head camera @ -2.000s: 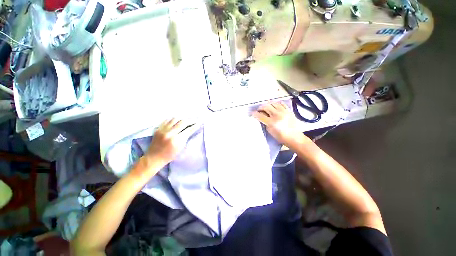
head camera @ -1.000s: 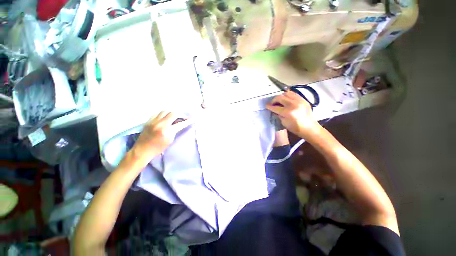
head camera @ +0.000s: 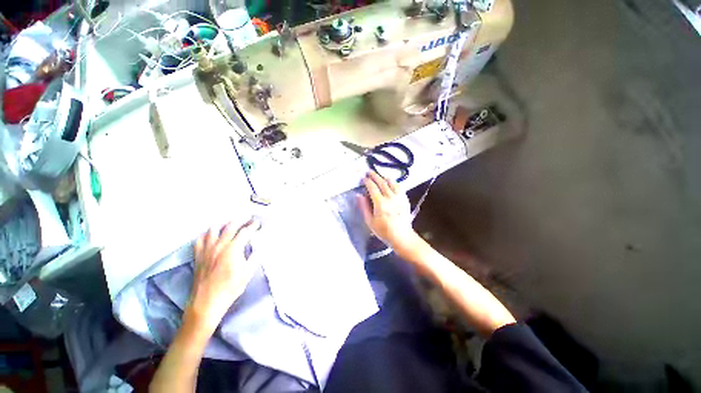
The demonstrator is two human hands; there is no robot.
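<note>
The grey-lavender garment piece (head camera: 234, 322) hangs from the machine table's front edge over my lap, with a whiter pale panel (head camera: 315, 269) on top. My left hand (head camera: 221, 265) lies flat on the cloth at the left, fingers apart. My right hand (head camera: 388, 211) is at the table's front edge beside the cloth's right side, fingers apart, fingertips just below the black scissors (head camera: 390, 160). The scissors lie on the table. The needle area (head camera: 270, 137) of the sewing machine (head camera: 353, 73) stands behind, with no cloth seen under it.
A tan bar (head camera: 158, 127) lies on the white table left of the needle. A tray of small grey parts (head camera: 46, 230) and a roll in plastic (head camera: 61, 134) are at the left. A white strip (head camera: 448, 84) hangs by the machine's right end. Cables and spools lie behind.
The view has shifted, so the machine sits further left. My left hand has flattened with fingers spread on the cloth. My right hand has opened from its bent-fingered hold at the cloth's edge.
</note>
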